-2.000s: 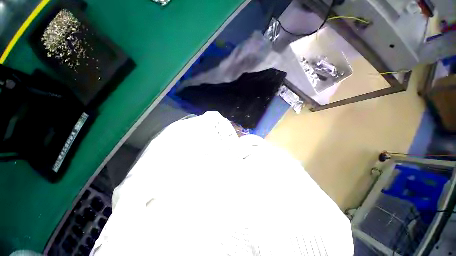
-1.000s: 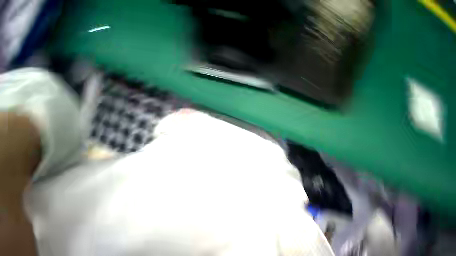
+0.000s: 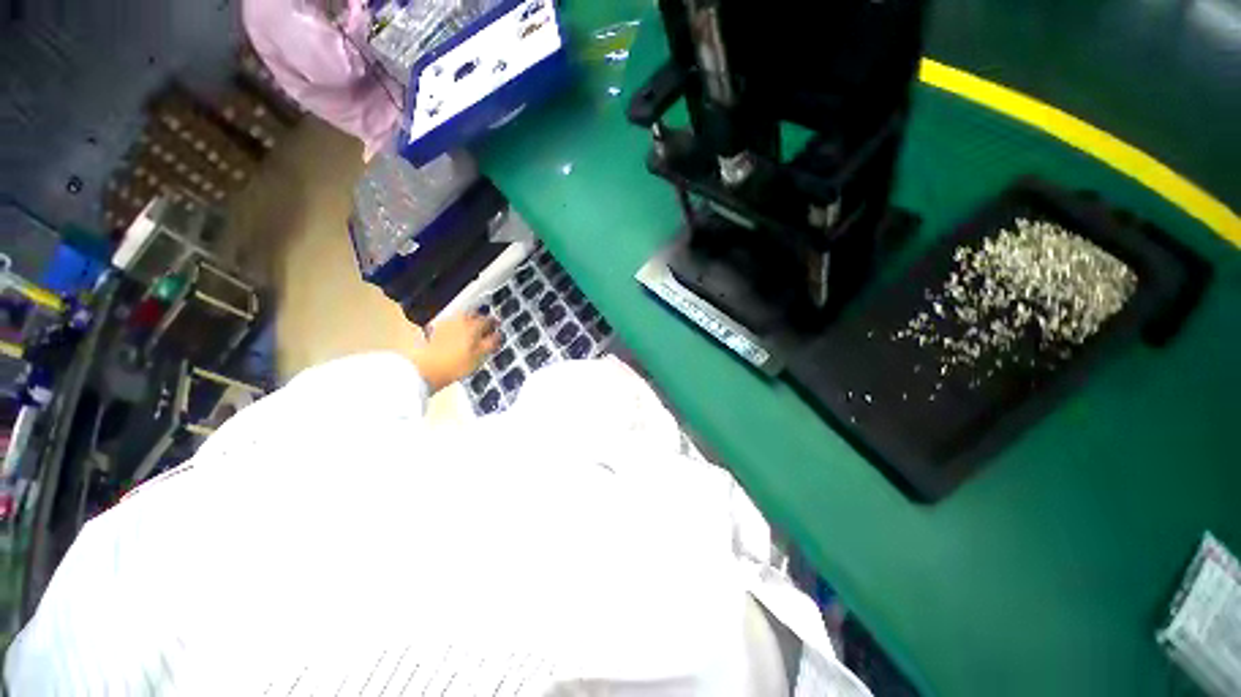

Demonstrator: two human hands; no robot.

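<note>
My left hand (image 3: 460, 350) is small in the picture, at the left edge of a pocketed blister tray (image 3: 542, 331) filled with dark units. Its fingers lie on or just over the tray; whether they hold a unit cannot be told. My right hand is not in view. The black press fixture (image 3: 796, 177) stands on the bench, its top cut off by the picture's edge. Its silver front plate (image 3: 708, 317) faces me. I see no unit in the press.
A black parts tray (image 3: 912, 443) with heaped tiny metal parts (image 3: 1041, 286) lies right of the press. A clear packet (image 3: 1211, 620) is at the lower right. A blue-framed instruction board (image 3: 483, 75), stacked trays (image 3: 408, 211) and a person in pink (image 3: 306, 55) are at upper left.
The view has swung towards the press and the tray beside the bench. My left hand now shows at the blister tray; one second ago a blurred forearm showed at the left edge.
</note>
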